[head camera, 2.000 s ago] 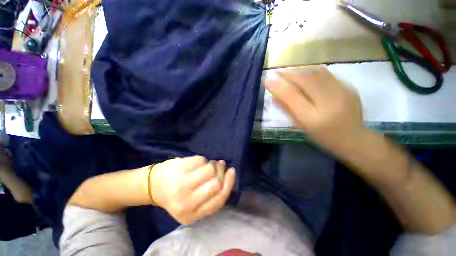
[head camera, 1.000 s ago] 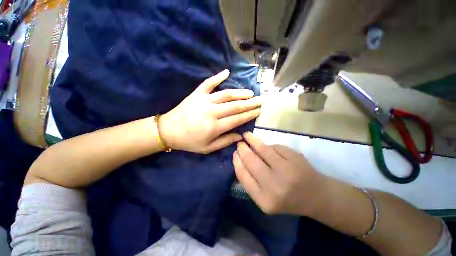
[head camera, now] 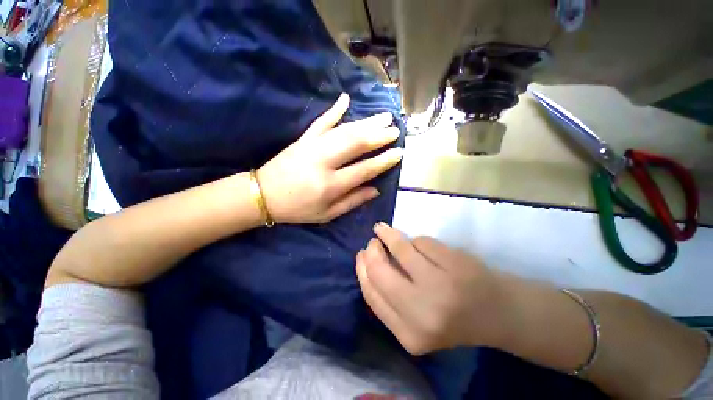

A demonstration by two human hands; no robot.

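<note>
A large dark navy garment (head camera: pixel 227 101) lies over the table and down to my lap, its right edge running up to the lit needle area of the sewing machine (head camera: pixel 469 31). The needle itself is hidden behind the machine head. My left hand (head camera: pixel 328 168) lies flat on the garment just below the needle area, fingers spread, pressing but not gripping. My right hand (head camera: pixel 422 289) pinches the garment's edge between thumb and fingers, lower down and nearer to me.
Shears (head camera: pixel 606 160) with one red and one green handle lie on the right, across the beige machine bed (head camera: pixel 438 172) and the white table (head camera: pixel 500 234). A tan taped strip (head camera: pixel 66 141) and a purple machine part (head camera: pixel 12 113) are at the left.
The machine head has come into view since the first frame. My left hand has moved up onto the cloth near it. My right hand, earlier blurred over the table, now holds the edge.
</note>
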